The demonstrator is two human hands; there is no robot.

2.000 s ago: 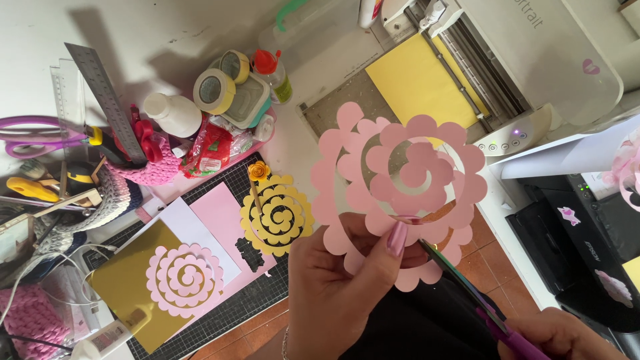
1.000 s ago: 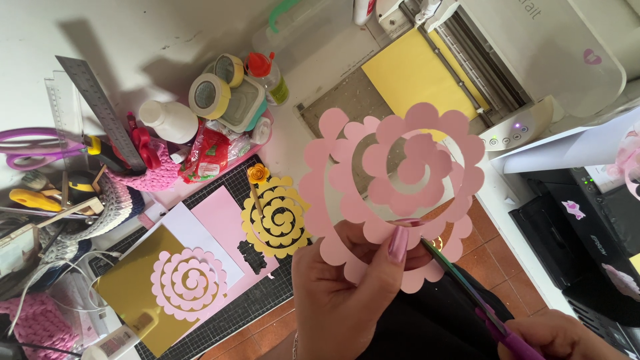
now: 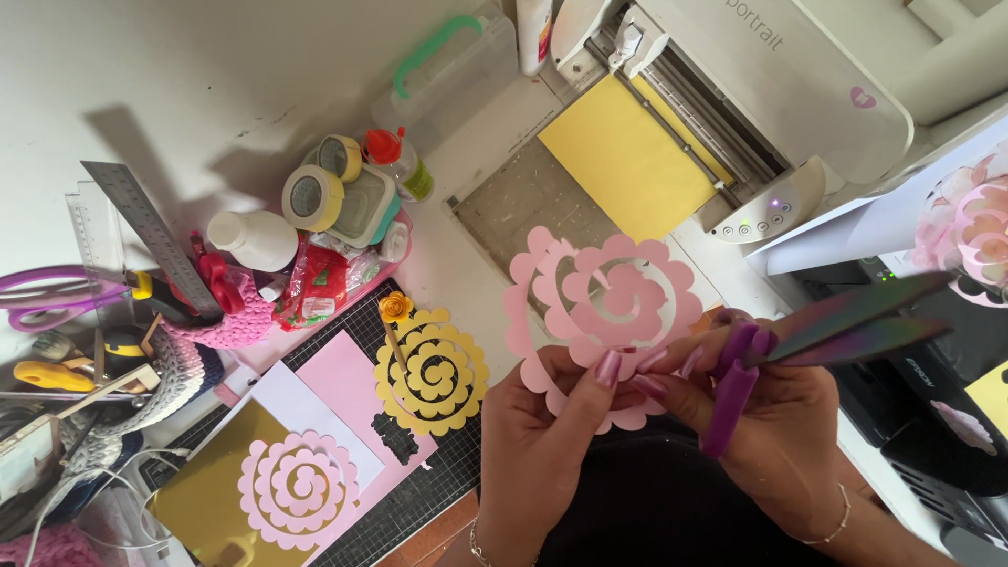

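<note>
My left hand (image 3: pixel 543 441) pinches the lower edge of a pink scalloped paper spiral (image 3: pixel 520 315), thumb on top. My right hand (image 3: pixel 756 433) has its fingertips at the same edge, beside my left thumb. Scissors with purple handles (image 3: pixel 728 402) hang on the right hand's fingers, and their iridescent blades (image 3: pixel 858 319) point right, slightly parted, away from the paper. A second pink paper spiral (image 3: pixel 299 490) lies on gold card (image 3: pixel 213 472) at the lower left. Above it, a yellow paper spiral (image 3: pixel 433 374) lies by a small rolled orange paper flower (image 3: pixel 395 306).
A cutting machine (image 3: pixel 756 94) holding yellow sheet (image 3: pixel 630 157) stands at the upper right, a black printer (image 3: pixel 874 378) below. Left are a cutting mat (image 3: pixel 441 472), tape rolls (image 3: pixel 313 197), a glue bottle (image 3: pixel 402 161), a steel ruler (image 3: pixel 150 236) and crocheted baskets (image 3: pixel 228 315) with tools.
My right hand has moved up to the spiral's lower edge, its fingertips now by my left thumb. The scissors, whose blades were at the paper, have swung round to point right.
</note>
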